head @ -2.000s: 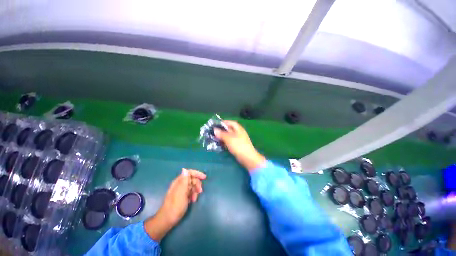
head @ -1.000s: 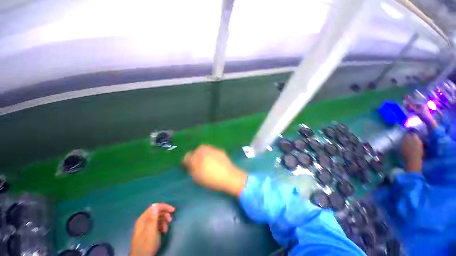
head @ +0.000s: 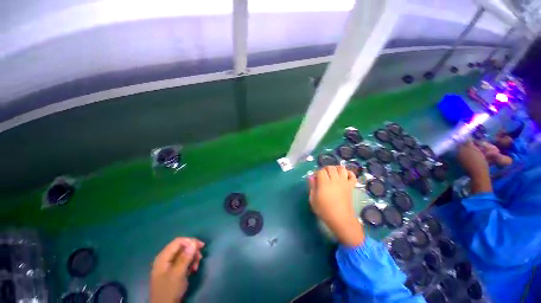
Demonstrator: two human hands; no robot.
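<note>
Two small matt black discs with central rings, an upper one (head: pixel 235 203) and a lower one (head: pixel 251 222), lie bare on the bench between my hands. My right hand (head: pixel 333 198) is at the left edge of the pile of round black housings (head: pixel 384 155), back up. Its fingertips are bent down and hidden, so a hold cannot be told. My left hand (head: pixel 176 266) is low at the left over the bench, fingers curled with thumb near them; nothing shows in it.
Film-wrapped units (head: pixel 168 157) lie on the bright green strip (head: pixel 237 148). A white post (head: pixel 332 89) rises before the pile. More housings (head: pixel 82 261) and a clear tray (head: pixel 21 260) are left, another tray (head: pixel 436 260) lower right. A person in blue (head: pixel 504 219) works right, near a blue bin (head: pixel 455 109).
The view has turned right. My right hand has moved from the green strip to the housing pile. Two bare discs now show on the bench. My left hand stays low at the left.
</note>
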